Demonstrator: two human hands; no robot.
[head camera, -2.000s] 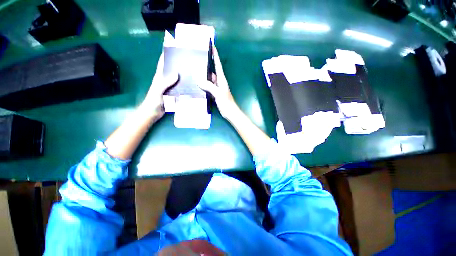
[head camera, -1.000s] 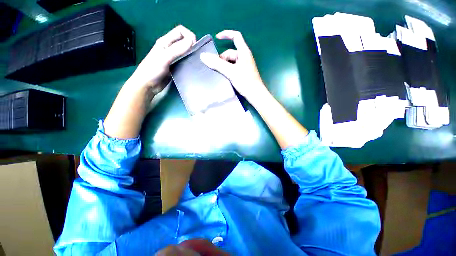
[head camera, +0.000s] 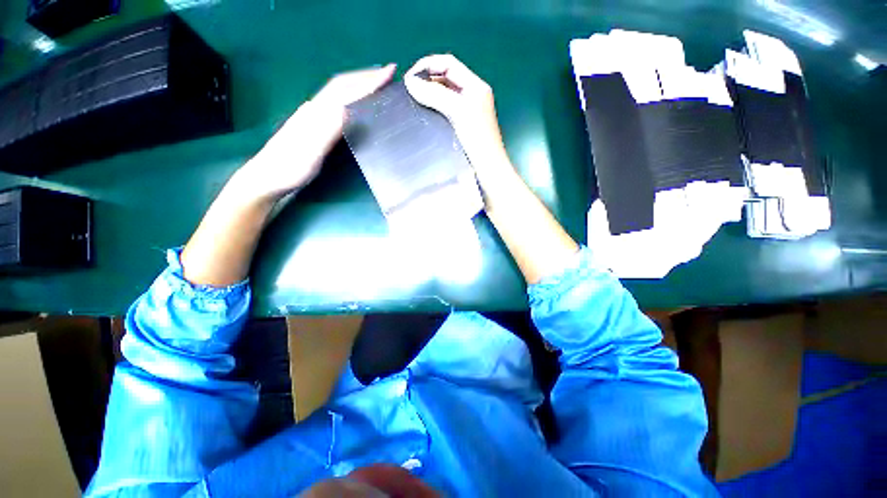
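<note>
A small folded carton (head camera: 413, 151) is in front of me at a slant above the green bench, its dark face shining under the light and a white flap at its near end. My left hand (head camera: 316, 126) lies along its left side with the fingers stretched to its far end. My right hand (head camera: 452, 92) holds its far right corner, with the fingers bent at the far edge. The far end is partly hidden by the fingers. Flat carton blanks (head camera: 686, 146), black with white stepped flaps, lie in two stacks side by side on the right.
A long row of black pieces (head camera: 107, 88) stands at the far left, with a shorter black row (head camera: 44, 229) nearer. A black box (head camera: 68, 12) is at the top left edge. Brown corrugated cartons (head camera: 759, 389) stand below the bench's near edge.
Since two seconds ago, the carton has turned from upright to slanted and its far flaps no longer show. Since one second ago, my left fingers have straightened and my right fingers have closed on the corner.
</note>
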